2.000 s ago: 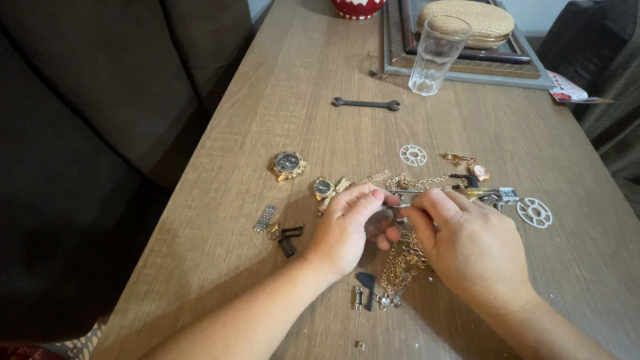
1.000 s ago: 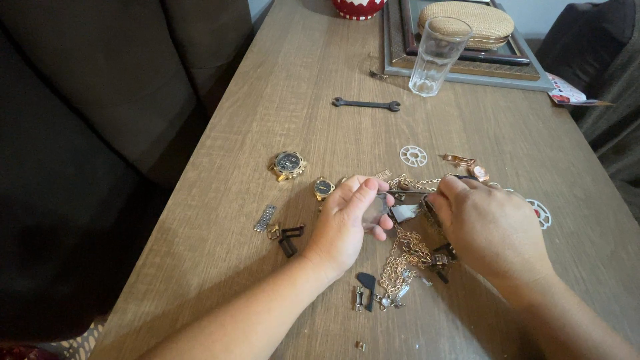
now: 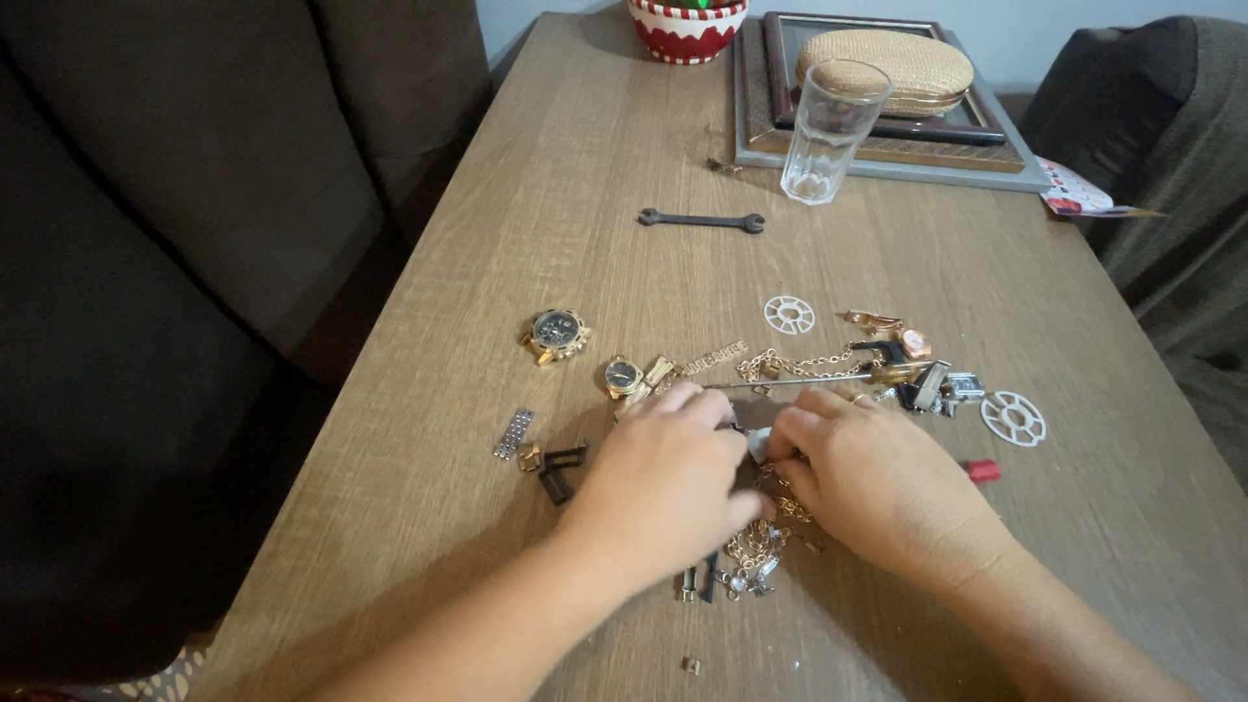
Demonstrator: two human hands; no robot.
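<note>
My left hand reaches palm down over the heap of watch parts and chains; its fingertips are hidden. My right hand touches a small whitish piece at its fingertips; whether it grips the piece is unclear. Below and between the hands lies a tangle of gold-coloured chain. A slim screwdriver with a yellowish handle rests just beyond my fingers. Left of them are a small gold-coloured watch and a larger watch head with a dark dial. A metal bracelet piece and black buckles lie near my left wrist.
An open-ended wrench lies farther back. Behind it stand a drinking glass and stacked picture frames bearing a woven case. White spoked discs and a red piece lie to the right. A red-and-white pot stands at the back.
My hands, held close together two seconds ago, have lowered to the heap and moved apart. The round clear piece seen at my left fingers earlier is now out of sight.
</note>
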